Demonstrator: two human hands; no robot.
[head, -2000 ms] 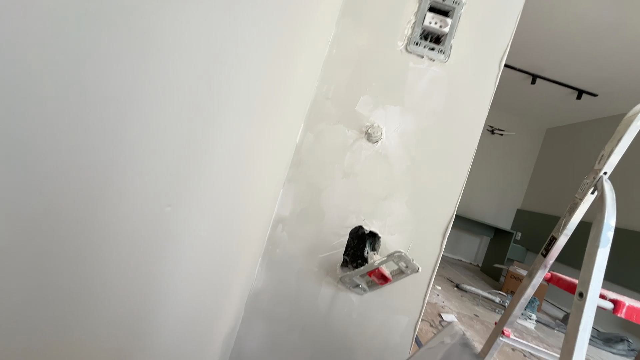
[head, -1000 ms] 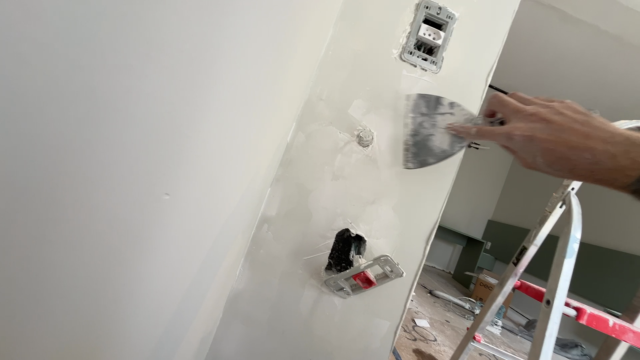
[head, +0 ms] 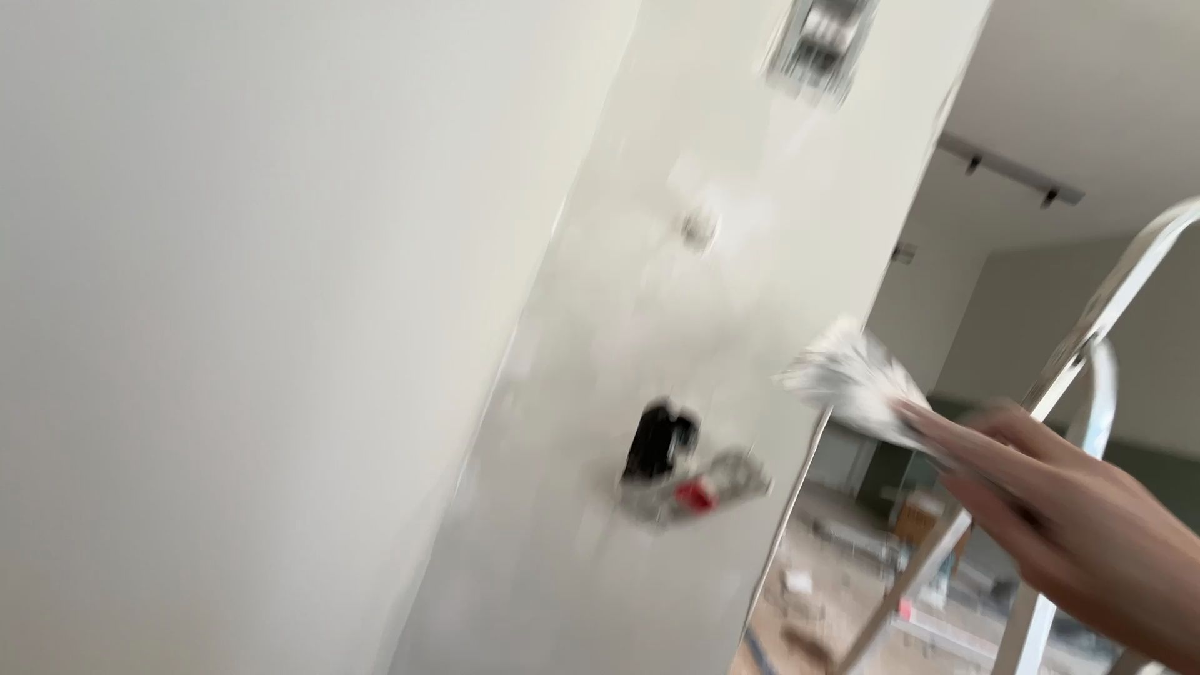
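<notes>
My right hand grips a putty knife, whose broad blade carries white filler and is blurred by motion. The blade is over the right edge of the narrow wall strip; whether it touches cannot be told. Left of it, a round patched spot marks the wall. Below that spot sits a black electrical box opening, with a grey mounting frame with a red part hanging tilted at its lower side. A socket in its frame is higher up. My left hand is out of view.
A metal stepladder stands close on the right, partly behind my hand. Beyond the wall edge lies a room with a cardboard box and scattered items on the floor, and a black track light on its ceiling. A plain wall fills the left.
My right hand, out of view two seconds ago, came in with the putty knife beside the patched spot and is now lower. The blade now carries a thick white load of filler.
</notes>
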